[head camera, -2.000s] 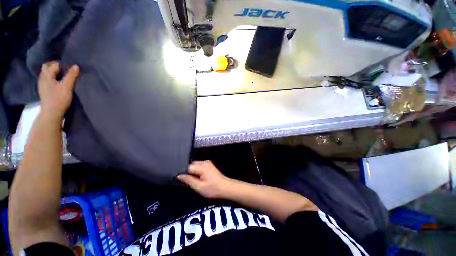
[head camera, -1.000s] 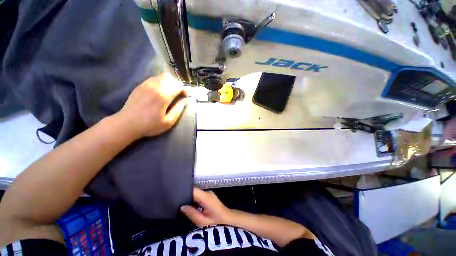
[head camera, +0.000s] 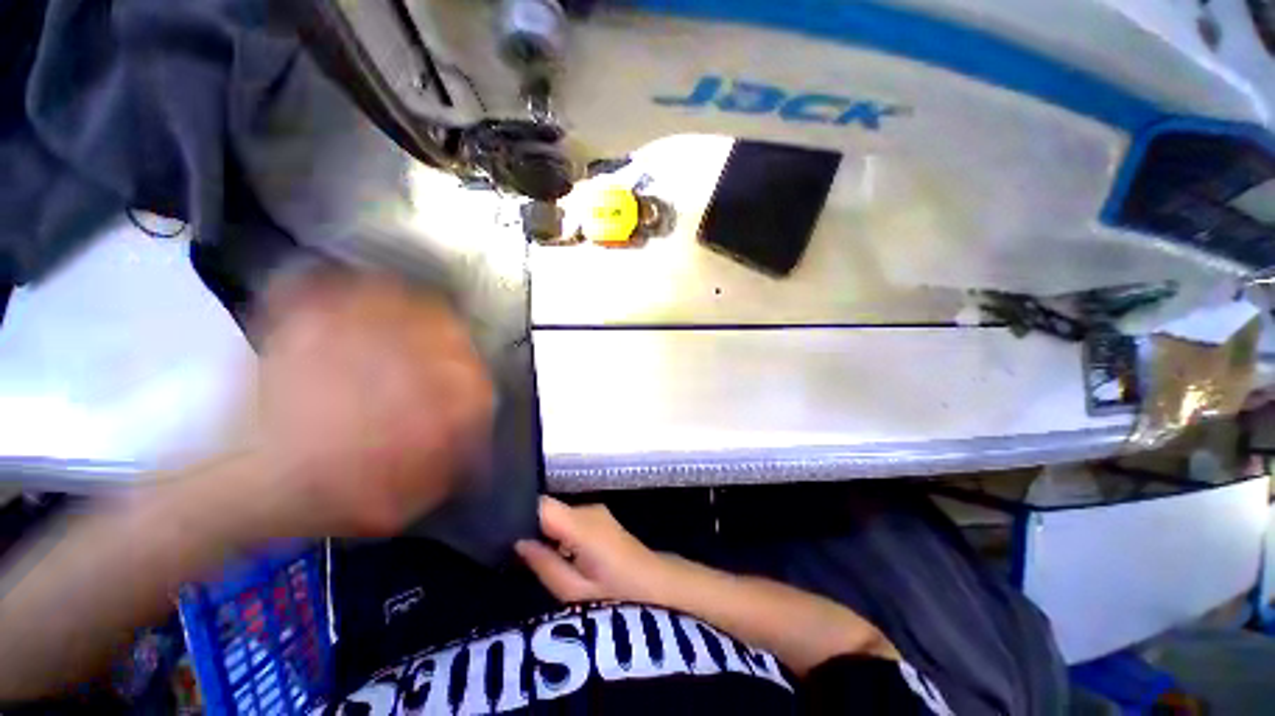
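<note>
A dark grey fabric panel (head camera: 496, 322) runs from under the presser foot (head camera: 524, 175) over the table's front edge towards me. My right hand (head camera: 594, 548) pinches its lower edge just below the table edge. My left hand (head camera: 375, 399) is blurred and lies over the panel in front of the needle; its fingers are too blurred to tell whether they grip. The white sewing machine (head camera: 965, 154) with "JACK" lettering stands behind. A yellow round item (head camera: 613, 216) sits beside the needle area.
A black phone (head camera: 771, 207) lies on the machine bed. Dark metal snips (head camera: 1035, 315) and a tape-wrapped lump (head camera: 1200, 381) are at the table's right. A blue basket (head camera: 266, 629) stands lower left. Crumpled grey fabric (head camera: 154, 112) lies upper left. A white bench (head camera: 1147, 567) is at right.
My left hand has moved from the far left to the needle area, then back towards me. Less panel hangs in front. My right hand still pinches the lower edge.
</note>
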